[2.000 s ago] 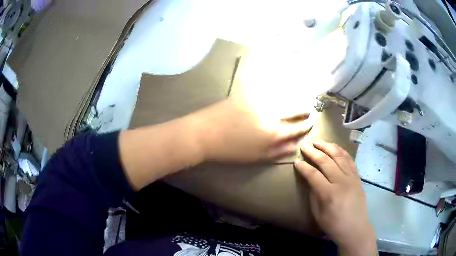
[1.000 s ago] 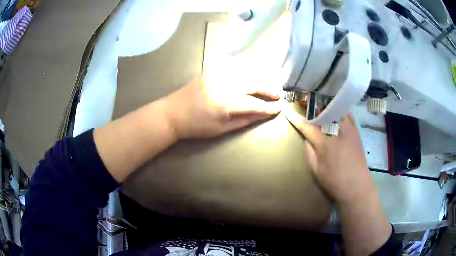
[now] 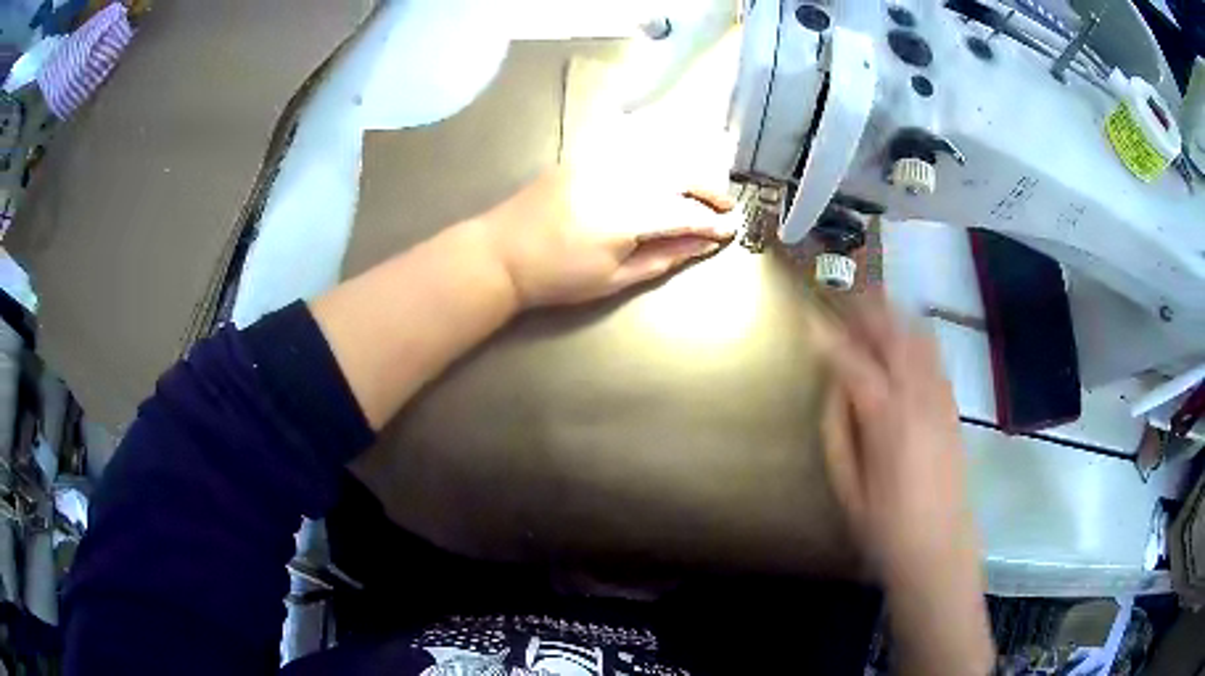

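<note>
The brown-khaki garment panel (image 3: 595,449) lies across the white table, its near edge hanging by my lap. The patch pocket's left edge shows as a dark line at the upper panel; the rest is lost in glare. My left hand (image 3: 608,244) lies flat on the cloth, fingertips beside the presser foot (image 3: 756,218). The needle cannot be made out. My right hand (image 3: 885,409) is blurred, at the panel's right side, fingers apart; I see nothing held in it. The white sewing machine head (image 3: 806,106) stands over the cloth.
A smartphone (image 3: 1028,330) lies right of the machine head. A thread spool (image 3: 1143,130) with a yellow label sits by the machine arm. A brown panel stack (image 3: 146,198) fills the left side, with striped cloth (image 3: 85,60) in the far left corner. Clutter lies below right.
My right hand has drawn back from the presser foot area toward me. My left hand stays flat beside the foot. The view has shifted, showing more of the machine arm and the spool.
</note>
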